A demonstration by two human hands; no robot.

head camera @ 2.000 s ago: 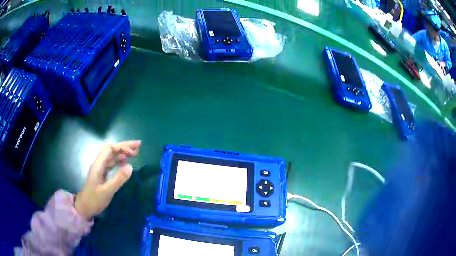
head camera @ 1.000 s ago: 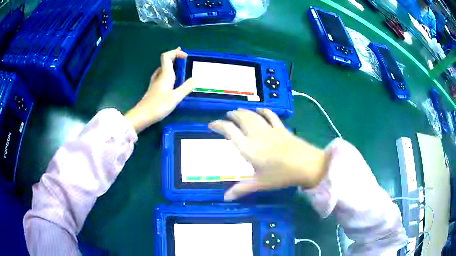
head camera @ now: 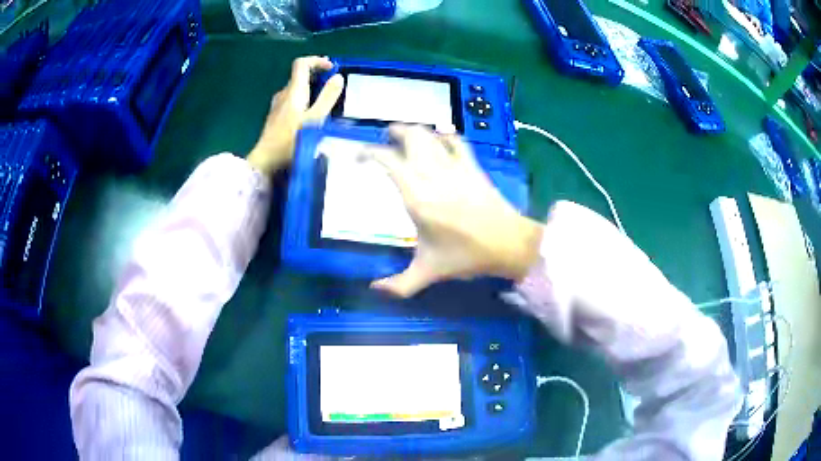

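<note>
Three blue diagnostic tablets with lit white screens lie in a column. My left hand (head camera: 290,115) grips the left end of the top tablet (head camera: 403,97). My right hand (head camera: 450,203) is blurred and spans the middle tablet (head camera: 360,194), fingers at its upper edge and thumb by its lower edge; it covers the keypad end. The middle tablet's upper edge meets or overlaps the top tablet's lower edge. The bottom tablet (head camera: 392,383) lies untouched, with a white cable (head camera: 576,387) at its keypad end. Another white cable (head camera: 576,158) runs from the top tablet.
Stacked blue tablets (head camera: 112,76) stand at the left on the green mat (head camera: 230,90). More tablets (head camera: 576,40) lie at the upper right beside clear plastic bags (head camera: 630,49). A white power strip (head camera: 738,270) and a tan board (head camera: 788,297) are at the right.
My right hand and the middle tablet have moved up towards the top tablet, away from the bottom one. The view has shifted, and the bottom tablet shows more fully. My left hand stays at the top tablet.
</note>
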